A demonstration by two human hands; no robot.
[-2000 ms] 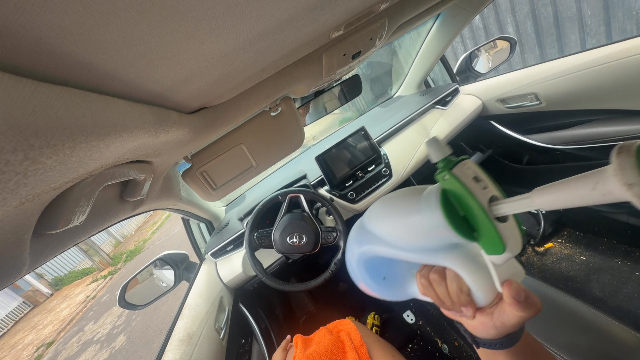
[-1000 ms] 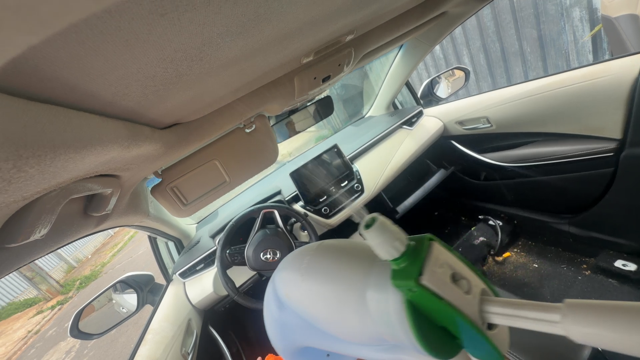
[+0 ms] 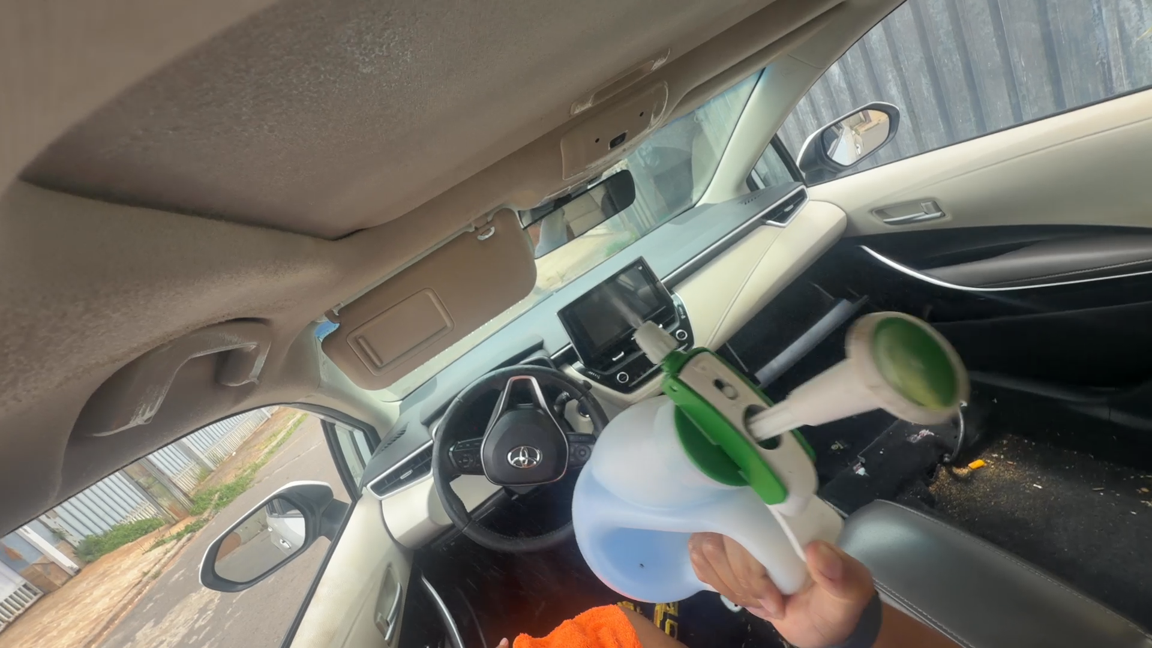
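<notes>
In my right hand (image 3: 792,585) is the handle of a translucent white pump sprayer bottle (image 3: 630,486) with a green and white head, a pale nozzle and a raised plunger with a green-topped knob. Some bluish liquid shows through its wall. The nozzle points toward the dashboard screen (image 3: 616,310). At the bottom edge, only a fingertip of my left hand (image 3: 503,643) shows beside a bright orange cloth (image 3: 585,628); whether it grips the cloth is hidden. The beige headliner (image 3: 297,117) overhead has a mottled, damp-looking surface, and whitish streaks mark the grab handle (image 3: 193,360).
A black steering wheel (image 3: 525,457) stands left of the bottle, below a folded-down sun visor (image 3: 432,306). The rear-view mirror (image 3: 585,211) hangs at the windshield. A dark seat (image 3: 972,567) lies at lower right, near a floor strewn with crumbs (image 3: 1035,477).
Since one second ago the sprayer has moved lower and farther from the camera, and my right hand on its handle shows fully again. The orange cloth shows more than it did then.
</notes>
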